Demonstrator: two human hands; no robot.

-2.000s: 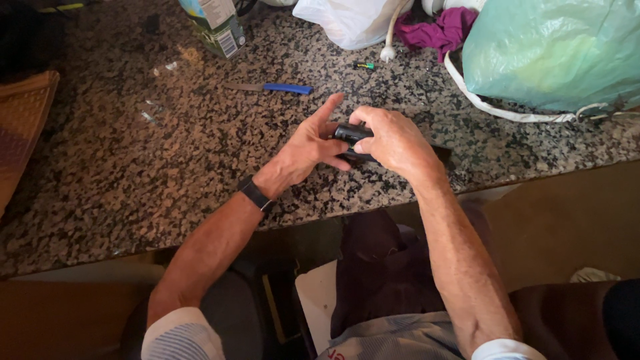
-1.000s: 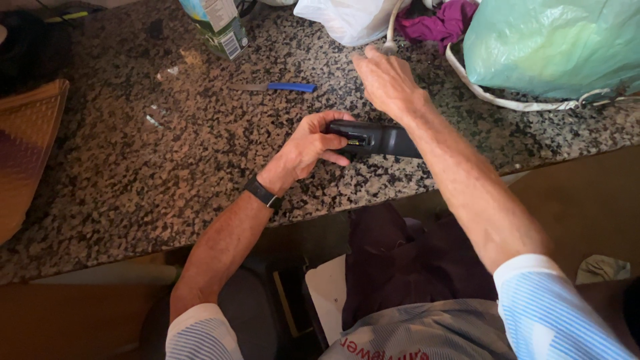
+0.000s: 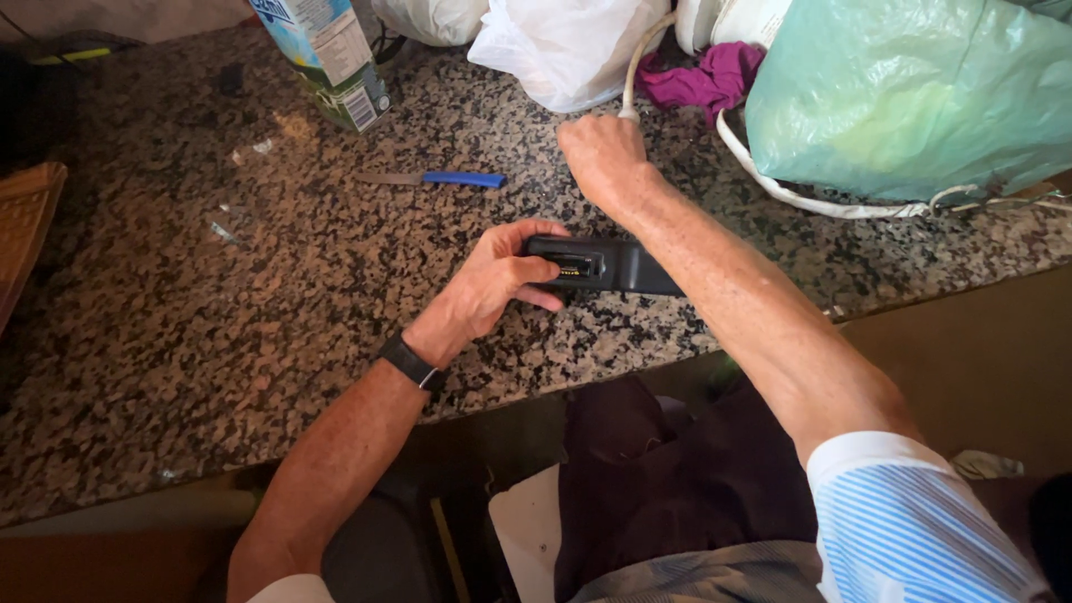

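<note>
My left hand point(image 3: 511, 272) grips one end of a black remote control point(image 3: 624, 266) lying face down near the counter's front edge. Its battery compartment is uncovered, and a dark battery point(image 3: 574, 266) shows inside beside my thumb. Beyond the remote, my right hand point(image 3: 605, 151) is down near the countertop with its fingers curled, close to the end of a pale cord point(image 3: 628, 107). What lies under or in its fingers is hidden. My right forearm covers the remote's far right end. A knife with a blue handle point(image 3: 463, 178) rests left of my right hand.
A carton point(image 3: 335, 67) stands at the back left. White plastic bags point(image 3: 569, 50), a magenta cloth point(image 3: 702, 79) and a large green plastic bag point(image 3: 904, 109) with a white strap point(image 3: 783, 191) line the back right. The speckled stone counter point(image 3: 209, 360) ends just before my body.
My right hand has left the remote and moved forward to the back of the counter. My left hand still holds the remote. The small green item seen near the bags at first is now out of sight.
</note>
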